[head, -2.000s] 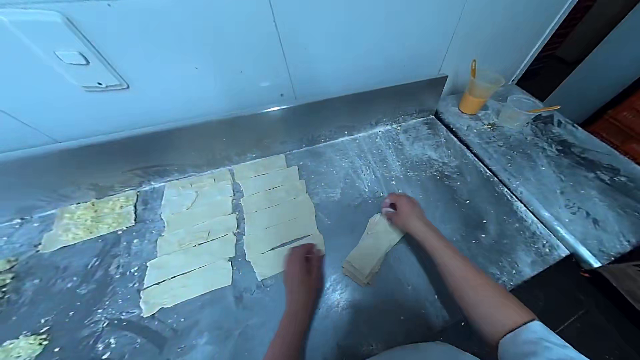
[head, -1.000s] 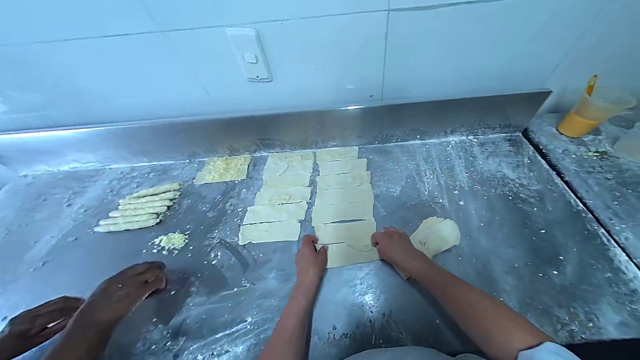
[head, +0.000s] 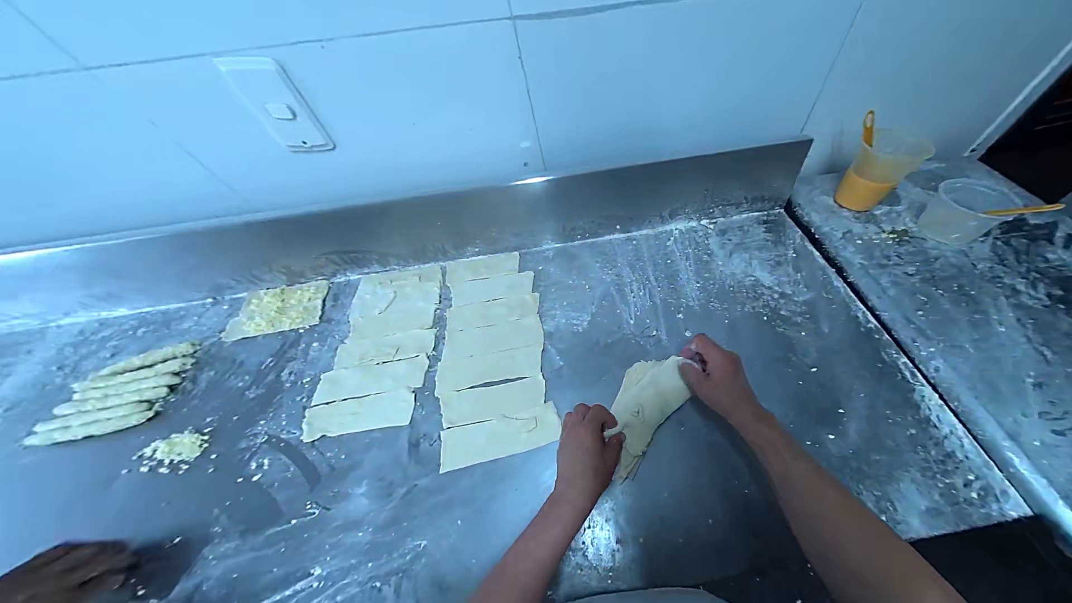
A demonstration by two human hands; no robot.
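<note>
My left hand [head: 590, 448] pinches the lower left edge of a stack of dough sheets [head: 649, 398], and my right hand [head: 712, 373] grips its upper right corner. The stack lies on the floured metal worktop [head: 737, 511]. To its left, a column of dough strips [head: 490, 364] lies edge to edge, with a narrow gap between two of them. A second column of strips [head: 368, 381] is beside it, further left. Past that lies a dough piece covered with a crumbly pale filling [head: 280, 310].
Several rolled dough sticks [head: 109, 394] and a small heap of filling [head: 174, 448] lie at the left. Another person's hand [head: 71, 569] is at the lower left corner. A cup of orange liquid [head: 875, 172] and a clear plastic cup [head: 963, 211] stand on the right-hand counter. A metal backsplash [head: 469, 213] runs behind.
Both my hands have moved right from the nearest strip of the right column to the dough stack. A strip now lies flat at that column's near end. The other person's hands have drawn back left.
</note>
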